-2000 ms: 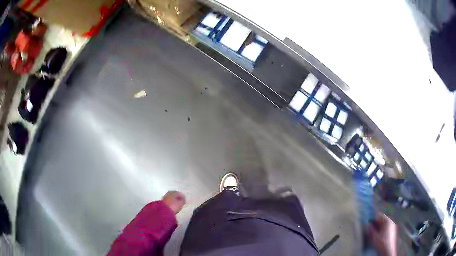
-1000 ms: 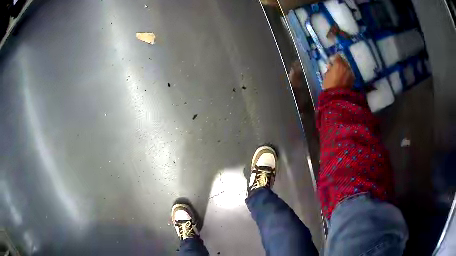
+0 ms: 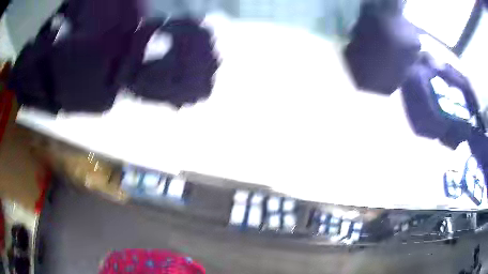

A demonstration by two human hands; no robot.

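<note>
The white table (image 3: 289, 134) lies in front of me, overexposed and blurred by motion. Dark purple-black fabric (image 3: 80, 69) lies in a heap at its far left. A dark fabric piece (image 3: 187, 77) with a white gap is beside it. A dark fabric stack (image 3: 380, 61) is at the far right. Next to it is angular dark fabric (image 3: 420, 109) around an opening. Blue-framed cutting dies (image 3: 473, 179) lie at the right edge. A red sleeve with blue dots (image 3: 152, 263) shows at the bottom left. Neither of my hands is in view.
More blue-framed cutting dies (image 3: 262, 210) sit on the shelf below the table's near edge. Brown material (image 3: 96, 174) is at the shelf's left. Grey floor (image 3: 80, 230) lies below, with dark objects (image 3: 20, 246) at the far left. A pale grey-blue curtain (image 3: 278, 13) hangs behind the table.
The view has swung up from the floor and shelf to the tabletop. The hand that was at the blue dies is out of the picture. Only a sleeve now shows at the bottom.
</note>
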